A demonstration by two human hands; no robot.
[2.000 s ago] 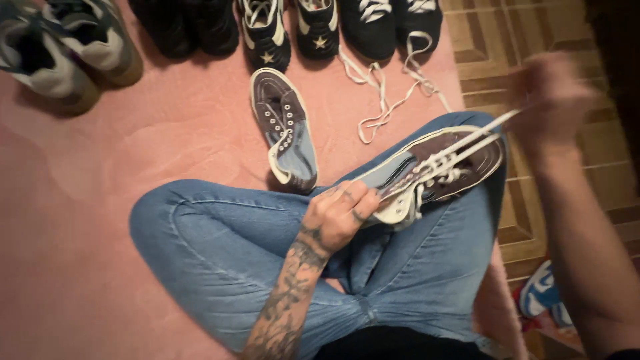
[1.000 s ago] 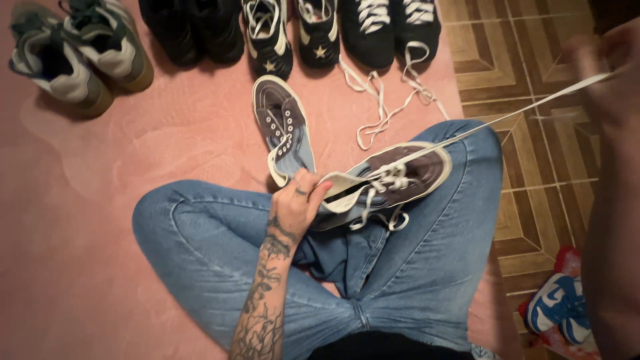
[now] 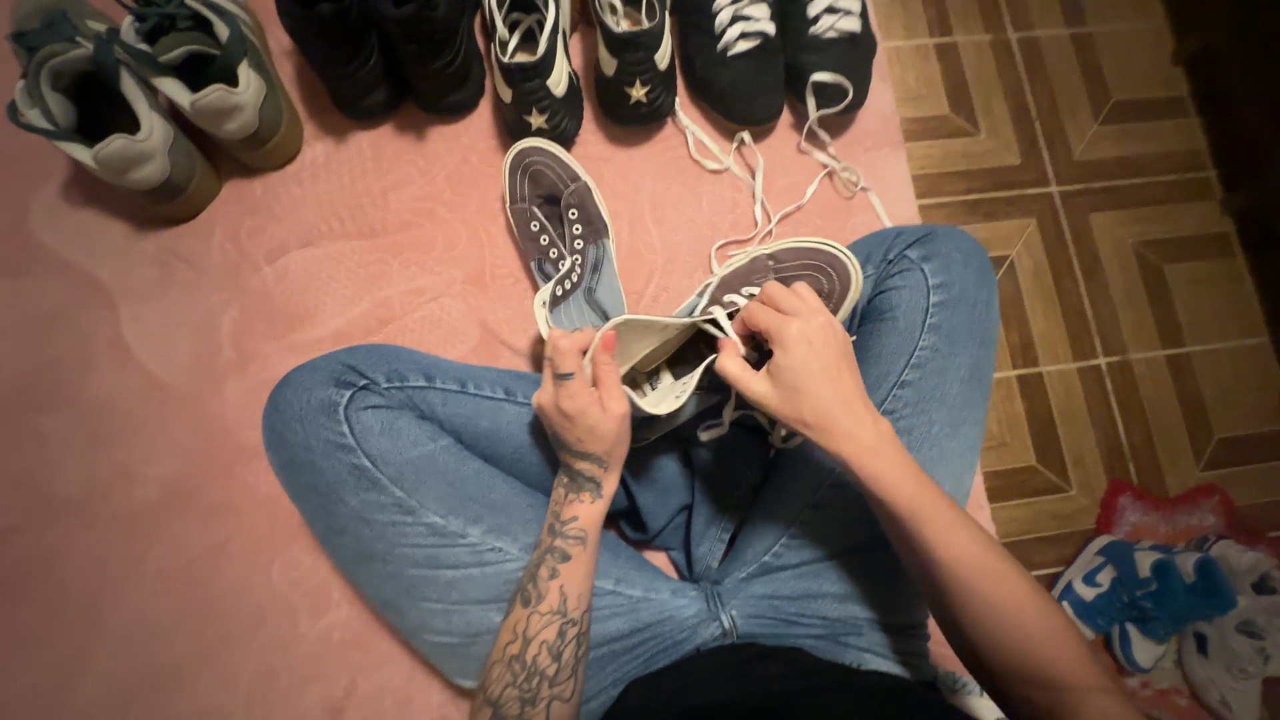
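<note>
A dark canvas high-top sneaker (image 3: 790, 268) with a cream sole edge lies across my lap, its toe to the right. My left hand (image 3: 585, 390) pinches the collar at its opening. At the eyelets, the fingers of my right hand (image 3: 790, 350) are closed on the white shoelace (image 3: 727, 328); part of the lacing is behind them. Loose lace hangs below the shoe. Beyond my left hand, a matching sneaker (image 3: 560, 215) without a lace lies on the pink rug, its toe pointing away from me.
Black sneakers (image 3: 735, 70) with white laces, star-marked black shoes (image 3: 635, 90), plain black shoes (image 3: 430, 60) and grey-green sneakers (image 3: 120, 150) line the far side of the pink rug (image 3: 250, 270). White laces (image 3: 755, 190) trail nearby. Blue-and-white shoes (image 3: 1150, 590) sit on the tiled floor (image 3: 1130, 230) at right.
My right hand has come back from far right, where it held the lace pulled taut, to the eyelets. The stretched lace is now slack. My left hand stays at the shoe's collar.
</note>
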